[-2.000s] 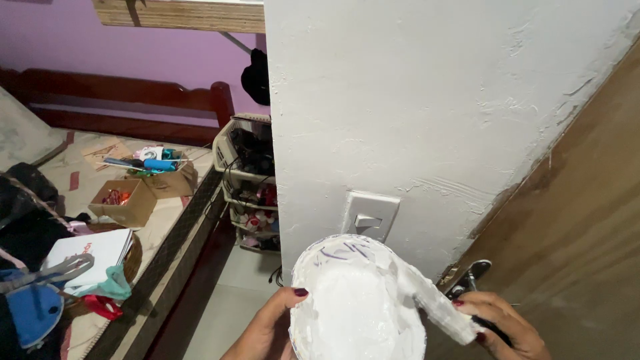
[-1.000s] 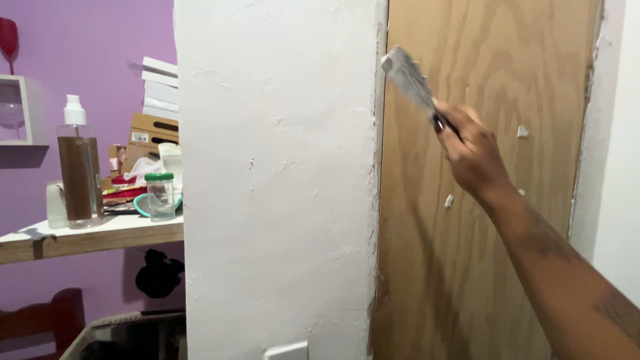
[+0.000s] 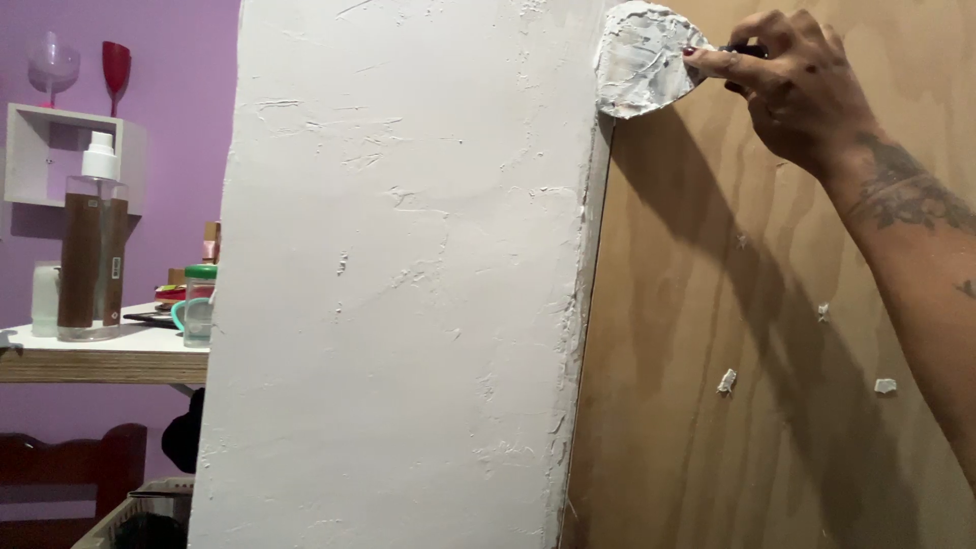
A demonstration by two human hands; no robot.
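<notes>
My right hand (image 3: 793, 80) is at the upper right, gripping the dark handle of a putty knife (image 3: 648, 61). Its wide, rounded blade is smeared with white filler, and my index finger presses on the blade. The blade lies at the right edge of the white wall (image 3: 396, 252), where it meets a wooden panel (image 3: 656, 366). Ridges, scratches and small pits of filler mark the wall. Dabs of white filler (image 3: 727, 382) stick to the panel. My left hand is out of view.
At the left, a shelf board (image 3: 99, 366) bears a brown spray bottle (image 3: 93, 252) and a green-lidded jar (image 3: 200, 305). A white box shelf (image 3: 69, 156) with goblets hangs on the purple wall. Below are a dark wooden headboard (image 3: 69, 473) and a plastic basket (image 3: 145, 499).
The view has risen from the tub of filler to the wall. My right hand has brought the putty knife from in front of the panel to the wall's right edge.
</notes>
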